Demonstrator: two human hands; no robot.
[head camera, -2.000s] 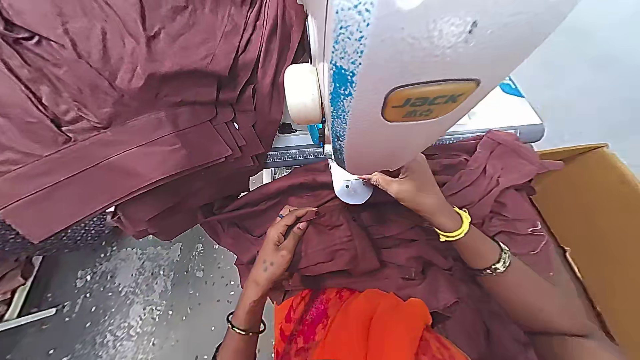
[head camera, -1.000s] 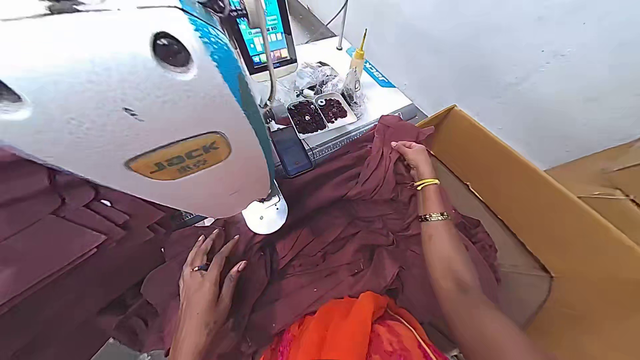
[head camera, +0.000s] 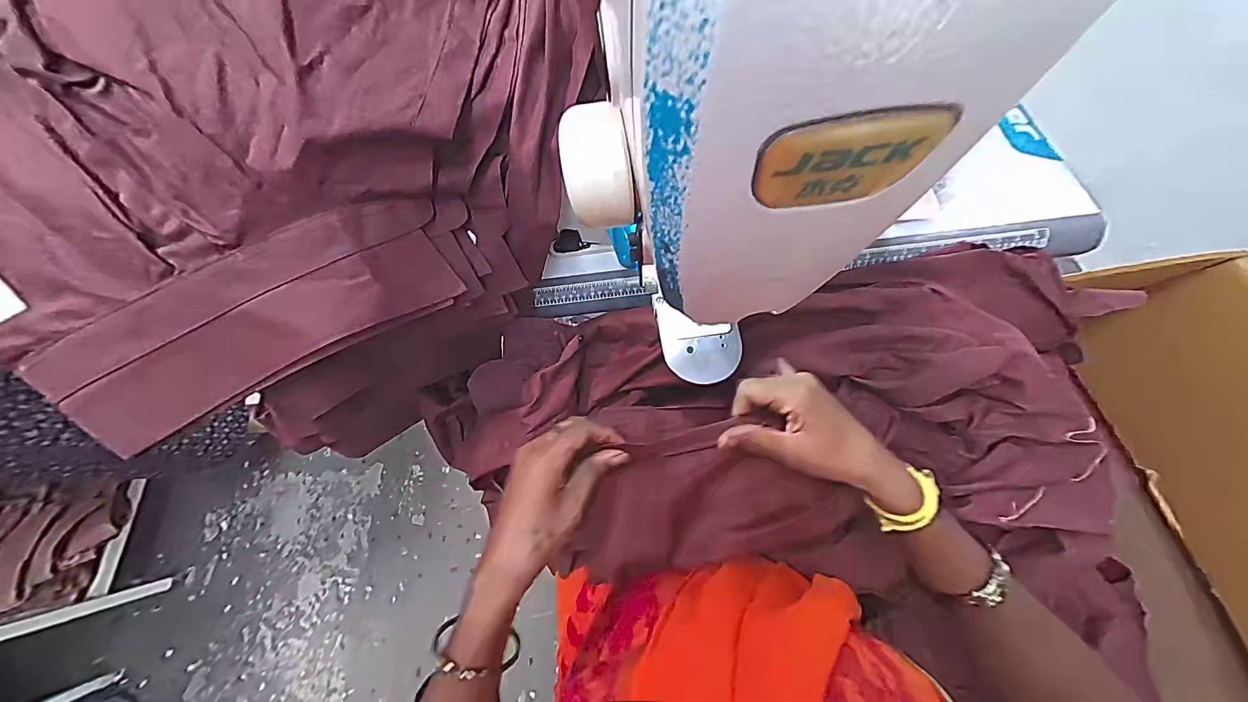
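Maroon fabric (head camera: 702, 497) lies bunched across my lap and under the head of a white and blue Jack sewing machine (head camera: 809, 127). My left hand (head camera: 565, 478) pinches a folded edge of this fabric between thumb and fingers. A short way to the right, my right hand (head camera: 799, 429) grips the same edge, its fingertips just below the machine's round metal guard (head camera: 702, 353). The edge runs fairly straight between both hands. What lies beneath the guard is hidden.
Stacked maroon garment pieces (head camera: 263, 312) hang at the left. A cardboard box (head camera: 1170, 390) stands at the right. Behind the cloth runs a ruler strip (head camera: 590, 292) on the machine's bed. More folded pieces (head camera: 58, 546) lie low at the far left, beside the speckled floor (head camera: 302, 565).
My right hand has come from the cloth's far right part to near the guard, and now holds an edge with my left hand, which lay spread on the cloth. The view has swung left.
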